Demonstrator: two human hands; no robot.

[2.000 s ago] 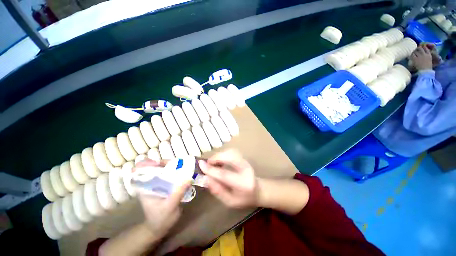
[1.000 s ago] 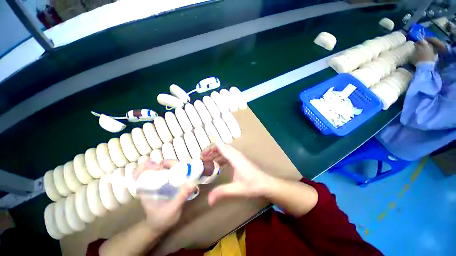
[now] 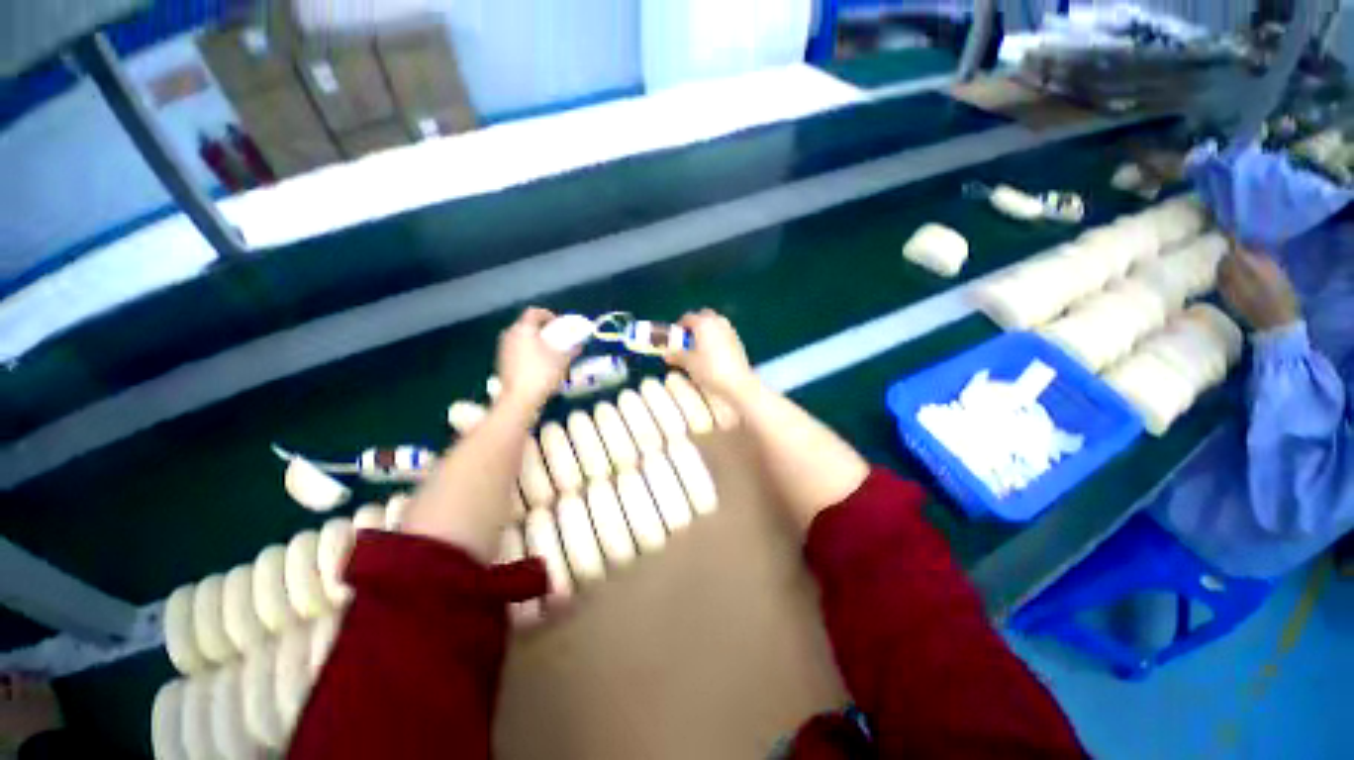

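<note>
My left hand (image 3: 530, 361) holds a cream oval piece (image 3: 566, 333) above the green belt, behind the rows. My right hand (image 3: 714, 354) holds the printed tag (image 3: 655, 339), white with a brown middle and blue ends. A thin white cord loop (image 3: 610, 325) runs between piece and tag. Another tagged piece (image 3: 596, 374) lies just below my hands on the belt. A corded piece (image 3: 314, 484) with its tag (image 3: 395, 462) lies further left. Two rows of cream ovals (image 3: 600, 523) stand on edge, partly hidden by my left arm.
Brown cardboard (image 3: 698, 624) lies under the rows. A blue basket (image 3: 1025, 502) of white slips stands right, beside a neighbour's stacks (image 3: 1106, 324). A coworker's blue sleeve (image 3: 1274, 408) is at the right edge. A loose oval (image 3: 936, 250) and corded piece (image 3: 1038, 204) lie on the belt.
Both hands have moved forward from over the cardboard to the belt behind the rows, with the piece and tag now spread between them. The camera view has tilted up.
</note>
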